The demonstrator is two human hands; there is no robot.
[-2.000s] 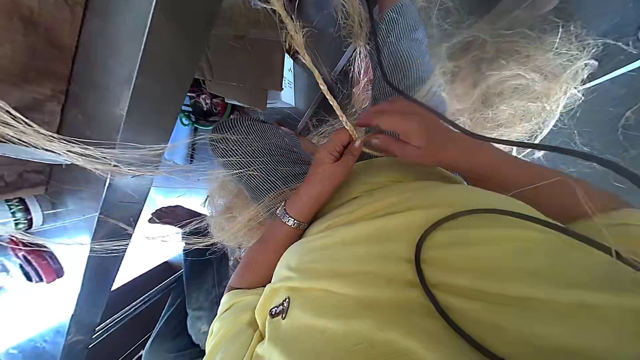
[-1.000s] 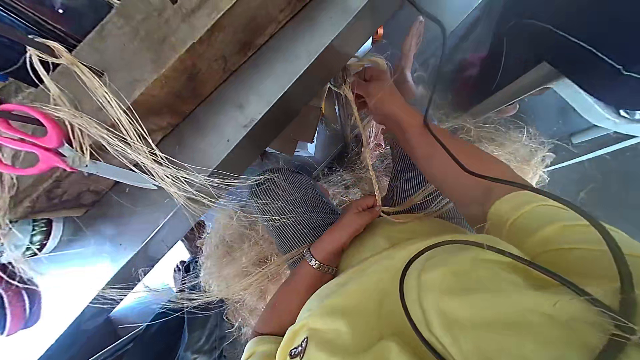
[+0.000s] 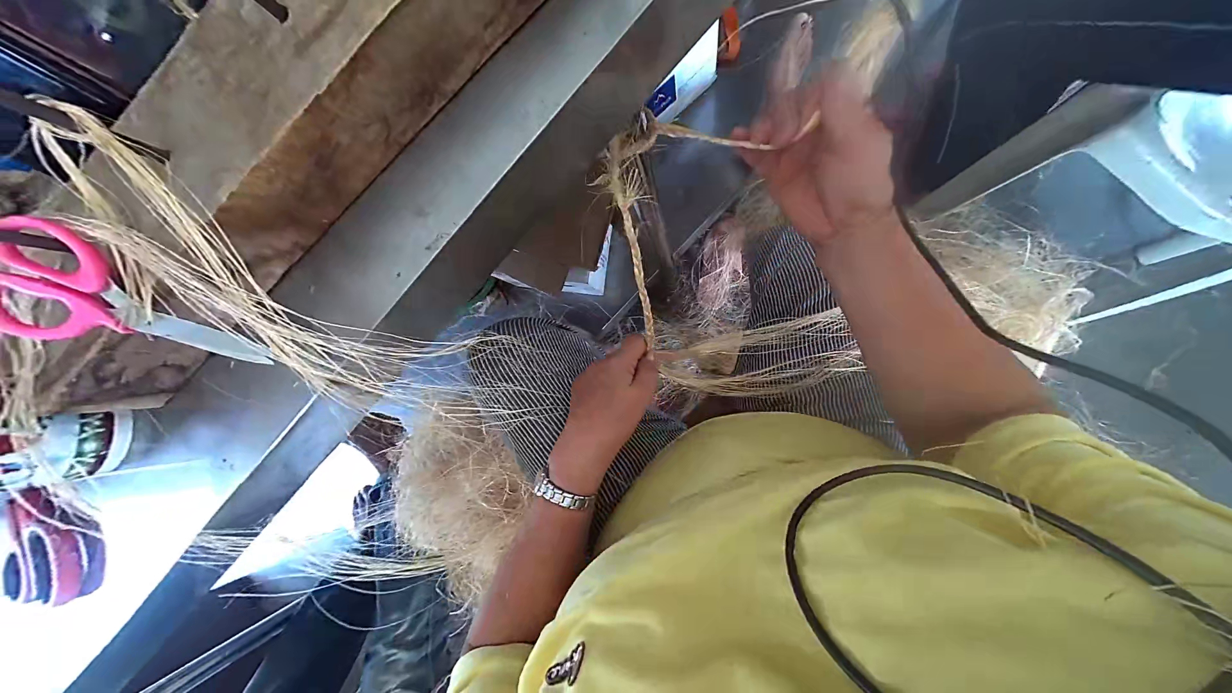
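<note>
My left hand (image 3: 611, 390), with a metal watch at its wrist, pinches the near end of a twisted natural-fibre cord (image 3: 635, 255). From there the cord runs up to a knot (image 3: 630, 144) at the edge of the metal table. My right hand (image 3: 823, 154), blurred, is raised to the right of the knot and holds a thin cord end (image 3: 712, 138) that stretches from it. Loose pale fibres (image 3: 770, 356) spread from my left hand across my lap. Where the cord is fastened at the table edge is hard to make out.
Pink-handled scissors (image 3: 67, 279) and long fibre strands (image 3: 221, 279) lie by a wooden board (image 3: 279, 125) on the metal table (image 3: 433, 164). Fibre heaps (image 3: 462, 481) flank my legs. A black cable (image 3: 962, 308) crosses my right arm and shirt. A white plastic chair (image 3: 1165, 154) stands right.
Two seconds ago both hands were together at the cord; my right hand then moved up to the knot, and now is out to its right, pulling a cord end. The view has shifted.
</note>
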